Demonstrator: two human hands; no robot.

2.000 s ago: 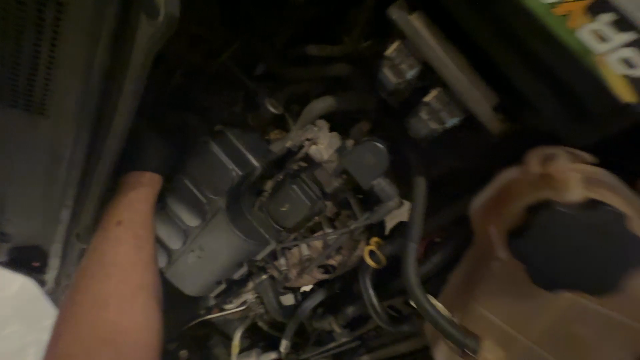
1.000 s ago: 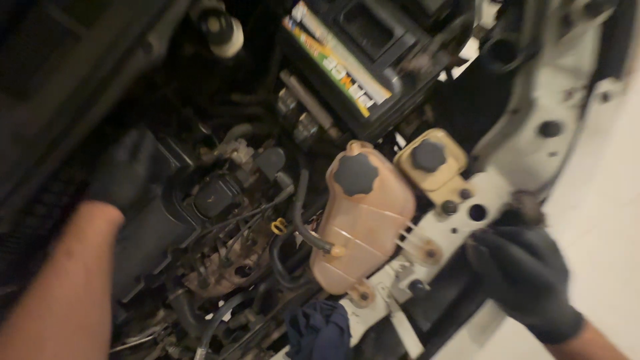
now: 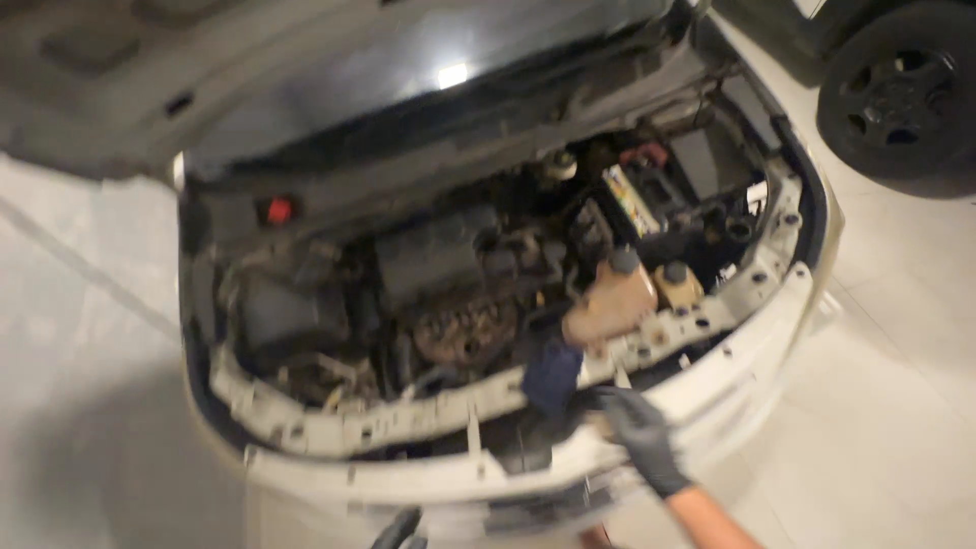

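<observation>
My right hand (image 3: 637, 435), in a black glove, is at the front edge of a car's open engine bay, beside a dark blue cloth (image 3: 552, 380) that lies over the white front crossmember (image 3: 427, 412). Blur hides whether its fingers hold anything. Only gloved fingers of my left hand (image 3: 400, 530) show at the bottom edge, in front of the bumper. Behind the cloth stand a brownish coolant expansion tank (image 3: 614, 301) with a black cap and a smaller yellowish reservoir (image 3: 679, 288). The engine (image 3: 435, 252) fills the middle of the bay.
The raised hood (image 3: 305, 84) spans the top. A car battery (image 3: 648, 198) sits at the back right of the bay, and a red cap (image 3: 280, 210) at the back left. Another vehicle's wheel (image 3: 896, 99) stands on the tiled floor at the upper right.
The view has pulled back widely to show the whole bay. My left hand has come away from the engine to the front of the car. My right hand is now near the blue cloth.
</observation>
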